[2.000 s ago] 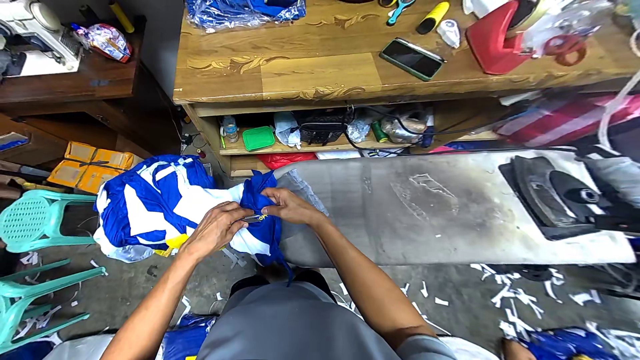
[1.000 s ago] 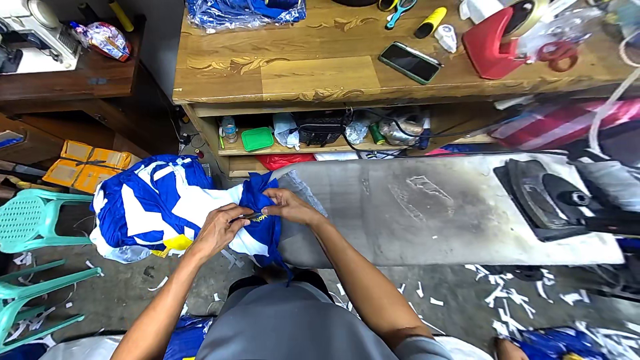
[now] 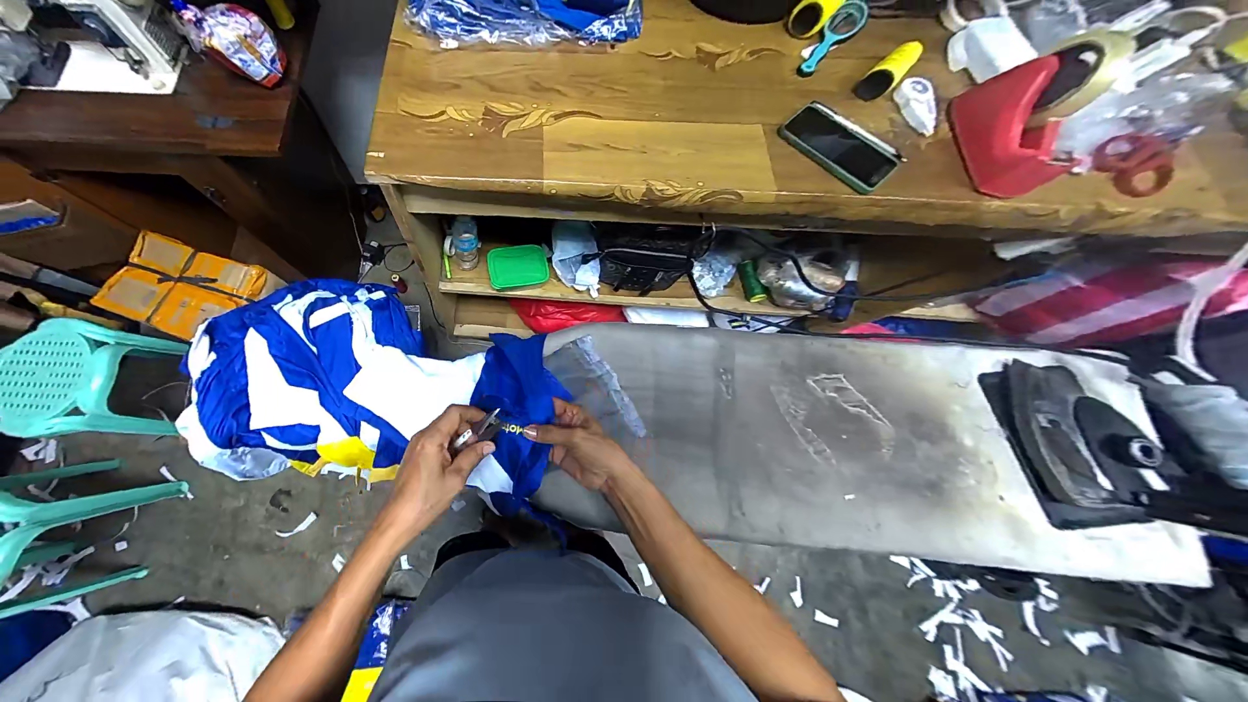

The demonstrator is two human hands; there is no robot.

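Observation:
My left hand (image 3: 444,458) is closed on a small pair of metal thread snips (image 3: 476,430), their tips pointing at yellow lettering on a blue and white cloth garment (image 3: 517,375). The fabric beside that lettering is pinched between the thumb and fingers of my right hand (image 3: 582,447). This part of the garment lies over the left end of a grey ironing board (image 3: 682,429). To the left it runs into a large heap of blue, white and yellow fabric (image 3: 292,375). Whether the snips' blades touch a thread is too small to tell.
A clothes iron (image 3: 1063,444) rests at the board's right end. Behind stands a wooden table (image 3: 653,146) with a phone (image 3: 840,146), a red tape dispenser (image 3: 1004,127) and scissors. Green plastic stools (image 3: 88,375) are at the left. White scraps (image 3: 975,624) litter the floor.

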